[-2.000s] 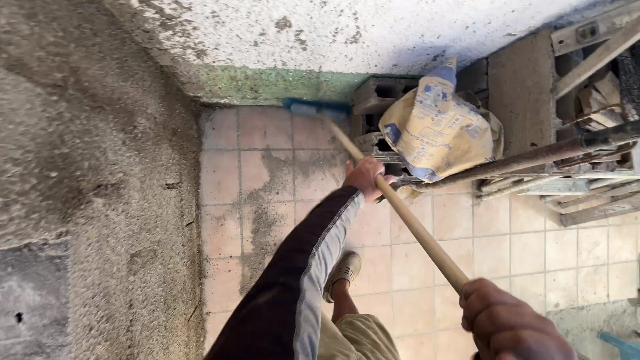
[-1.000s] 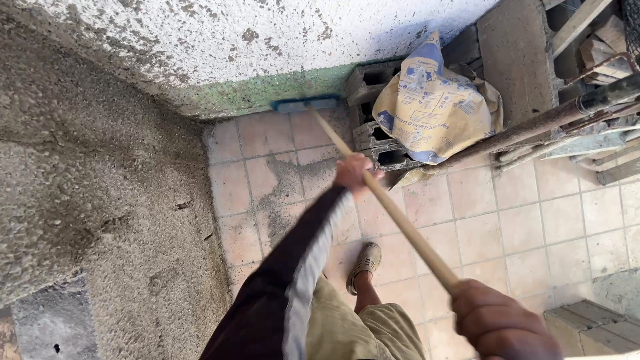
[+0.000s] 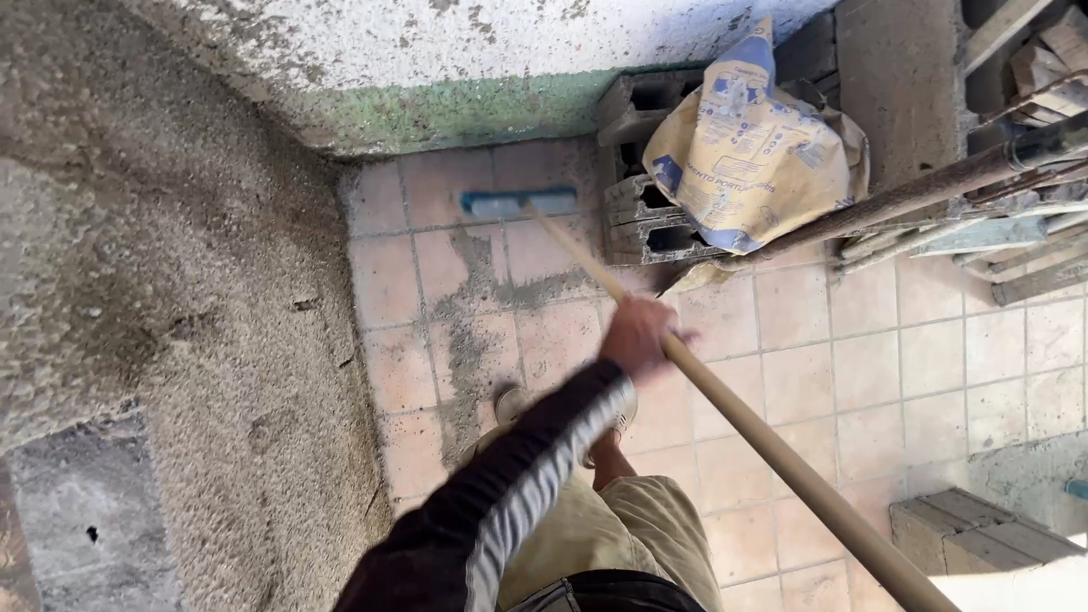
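Observation:
My left hand [image 3: 643, 338] is closed around the middle of the wooden handle [image 3: 790, 455] of a push broom. The handle runs from the lower right edge up to the blue and white broom head [image 3: 518, 202], which is over the floor tiles near the corner, a short way off the green wall base. Grey dust or grit [image 3: 472, 340] lies in a patchy trail on the pinkish tiles between the broom head and my shoes. My right hand is out of the frame.
A rough cement wall [image 3: 255, 365] rises at the left. Right of the broom head, hollow concrete blocks [image 3: 625, 204] carry a crumpled paper cement bag [image 3: 748, 161]. A long-handled tool [image 3: 901, 191] leans there beside wood pieces. More blocks [image 3: 977, 531] sit at the lower right.
The broom head has come away from the base of the green wall, toward me. My right hand, on the handle's near end before, has left the view. A second shoe now shows.

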